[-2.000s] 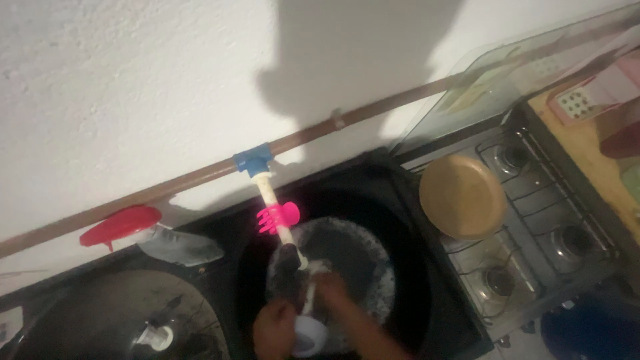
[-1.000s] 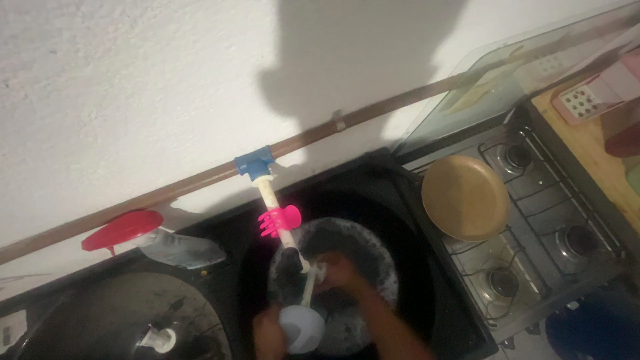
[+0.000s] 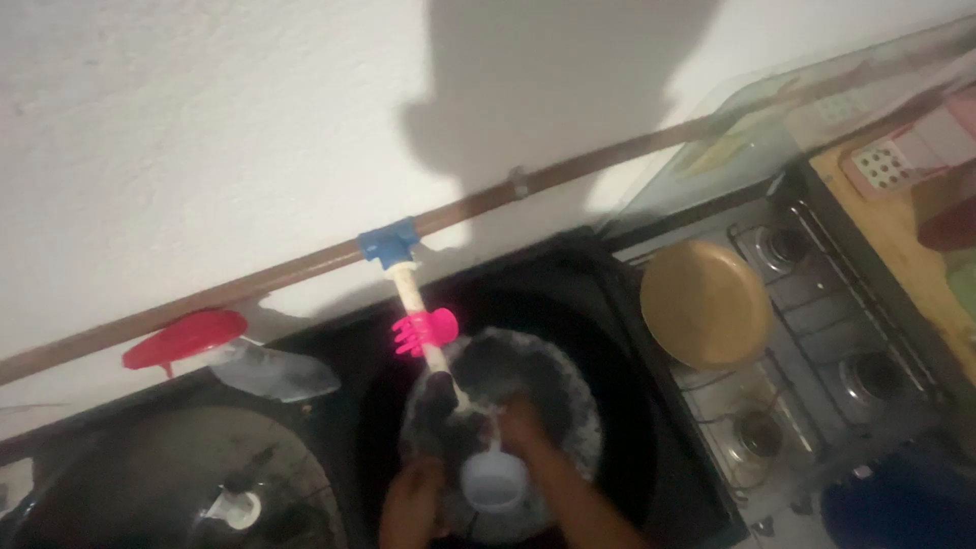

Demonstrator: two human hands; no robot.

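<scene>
A white plastic tap pipe [image 3: 409,290] with a pink hair claw clip [image 3: 427,332] on it reaches over a round black basin [image 3: 633,427] of sudsy water [image 3: 583,427]. Below its end, my right hand [image 3: 518,419] is blurred at the running water; whether it holds anything is unclear. My left hand [image 3: 415,488] is at the lower left of the basin, its fingers partly hidden. Between the hands is a small round white cup or bowl [image 3: 494,482]; which hand holds it cannot be told.
At right, a tan plate [image 3: 705,305] lies on a gas stove [image 3: 808,305], with a dark blue item [image 3: 907,496] near its front. A second round basin [image 3: 183,457] is at left. Behind it are a red plastic item [image 3: 187,339] and a clear plastic bottle [image 3: 274,374]. A pipe [image 3: 610,158] crosses the wall.
The white cup or bowl has moved up and to the right between the hands since one second ago. The right hand has shifted slightly lower.
</scene>
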